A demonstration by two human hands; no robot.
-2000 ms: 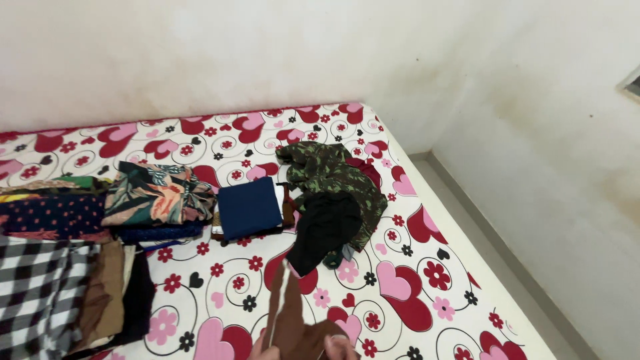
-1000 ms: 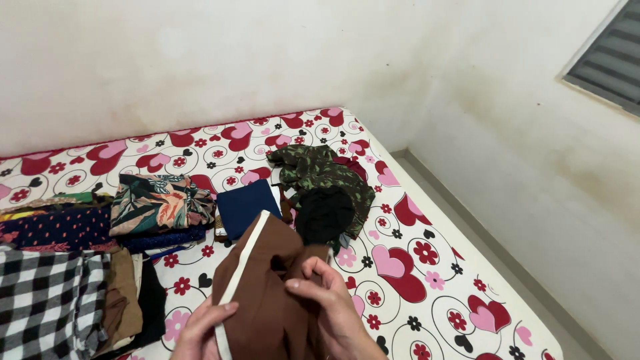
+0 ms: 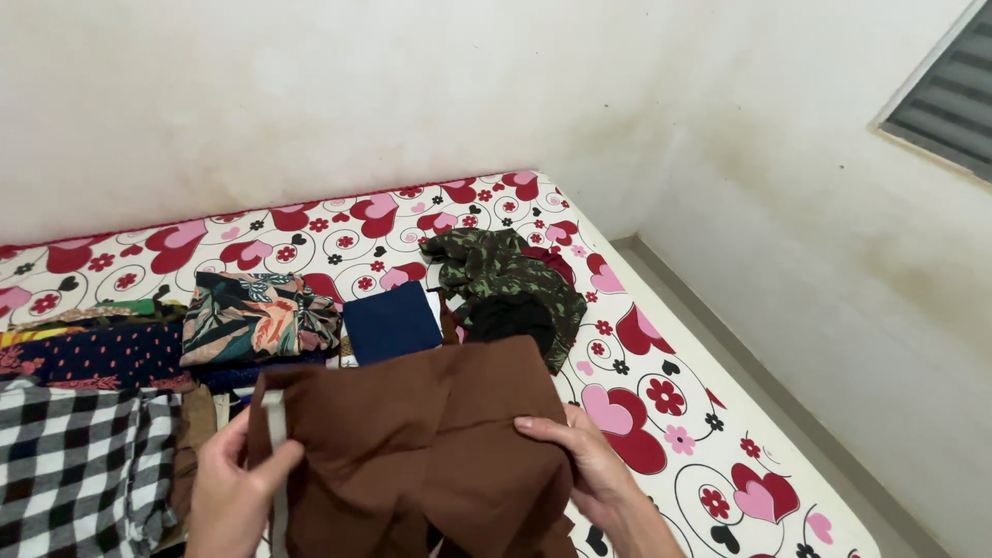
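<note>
A brown cloth garment (image 3: 418, 442) with a pale side stripe is held up above the bed, stretched between both hands. My left hand (image 3: 240, 480) pinches its left edge at the stripe, thumb in front. On the opposite edge, my right hand (image 3: 589, 465) grips the cloth, thumb on the front and fingers behind. Just beyond the garment lie a folded navy cloth (image 3: 391, 322), a bunched black cloth (image 3: 511, 319) and a crumpled camouflage garment (image 3: 496, 260). The garment's lower end runs out of view.
Folded clothes lie on the left: a black-and-white checked cloth (image 3: 70, 457), a leaf-print garment (image 3: 252, 318) and a dark dotted cloth (image 3: 116, 353). They rest on a mattress (image 3: 659, 349) printed with hearts and flowers. Walls stand behind and at right, with a louvred window (image 3: 949, 101).
The brown garment, low at the frame's bottom two seconds ago and bunched one second ago, is now raised and spread wide. My hands have moved apart along it.
</note>
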